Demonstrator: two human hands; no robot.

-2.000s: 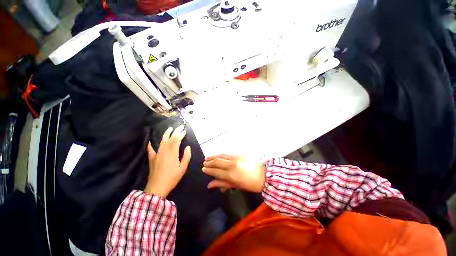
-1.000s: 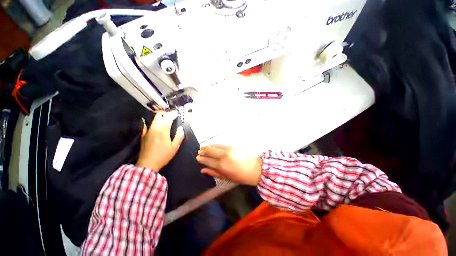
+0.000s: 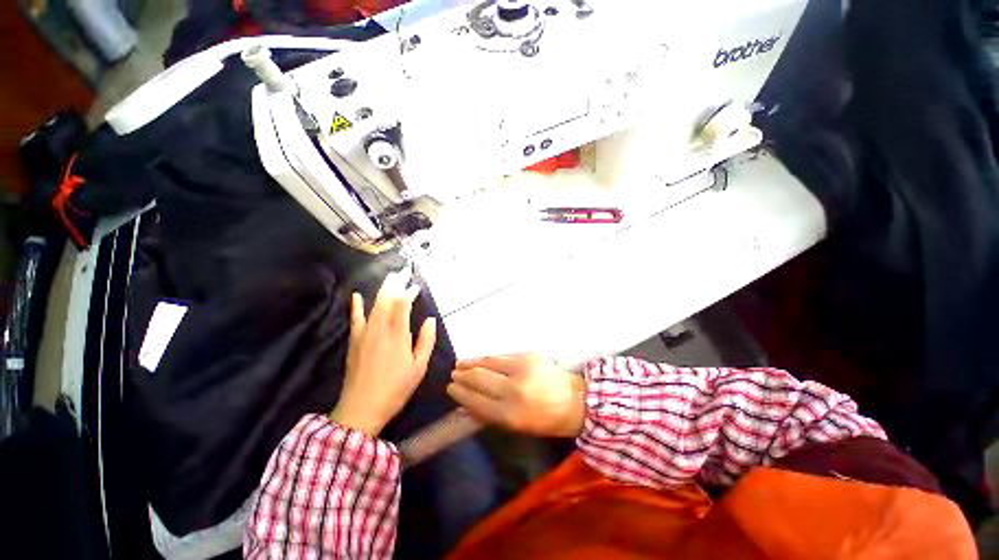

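The black garment (image 3: 236,317) lies left of and under the machine head, with a white tag (image 3: 162,336) on it. Its straight edge runs from the presser foot (image 3: 408,222) towards the wearer. My left hand (image 3: 386,356) lies flat on the cloth just in front of the foot, fingers slightly spread. My right hand (image 3: 517,394) has its fingertips on the garment edge at the table's front; its thumb is mostly hidden, but the edge appears pinched. The white sewing machine (image 3: 493,98) stands over the work. Red-handled snips (image 3: 583,216) lie on the machine bed.
Dark cloth (image 3: 920,219) hangs at the right. A dark bundle with an orange-red tie (image 3: 70,200) lies behind the table's left end. Dark strips (image 3: 110,284) lie along that end. A red object (image 3: 553,163) shows behind the machine arm.
Since one second ago, my left hand has moved slightly back from the needle area. The whole view has shifted a little. The snips remain on the bed.
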